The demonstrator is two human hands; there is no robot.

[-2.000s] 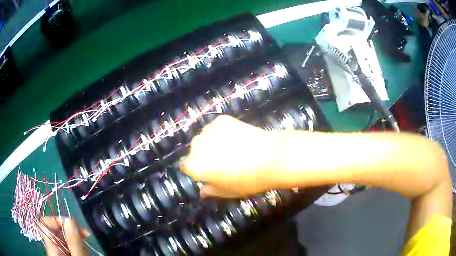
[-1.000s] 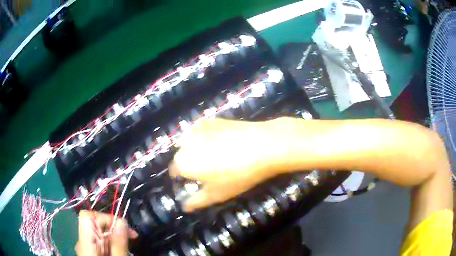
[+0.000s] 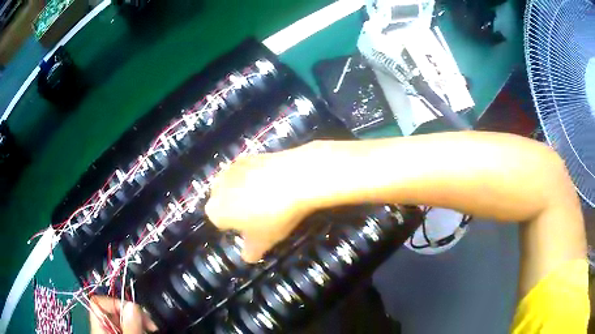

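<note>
A black tray (image 3: 163, 222) holds rows of round black-and-silver components (image 3: 212, 264). Red and white lead wires (image 3: 163, 140) lie along the two farther rows. My left hand (image 3: 121, 314), cut off by the bottom edge, holds several red and white wires at the tray's near left corner. My right hand (image 3: 244, 199) is over the middle of the tray with its fingers curled; whether it holds anything is hidden. The two nearer rows show no wires where visible. A loose wire bundle (image 3: 51, 313) lies left of my left hand.
A white-grey feeder (image 3: 408, 72) with a spool and a coil holder stands at upper right, a dark scrap tray (image 3: 355, 91) beside it. A fan (image 3: 564, 85) is at the right edge. A coiled cable (image 3: 434, 231) lies below my forearm. Black items (image 3: 57, 77) sit beyond the tray.
My left hand has moved right to the tray's near left corner with the wires. My right hand stays over the tray, slightly farther left in the picture. The whole view has shifted and turned.
</note>
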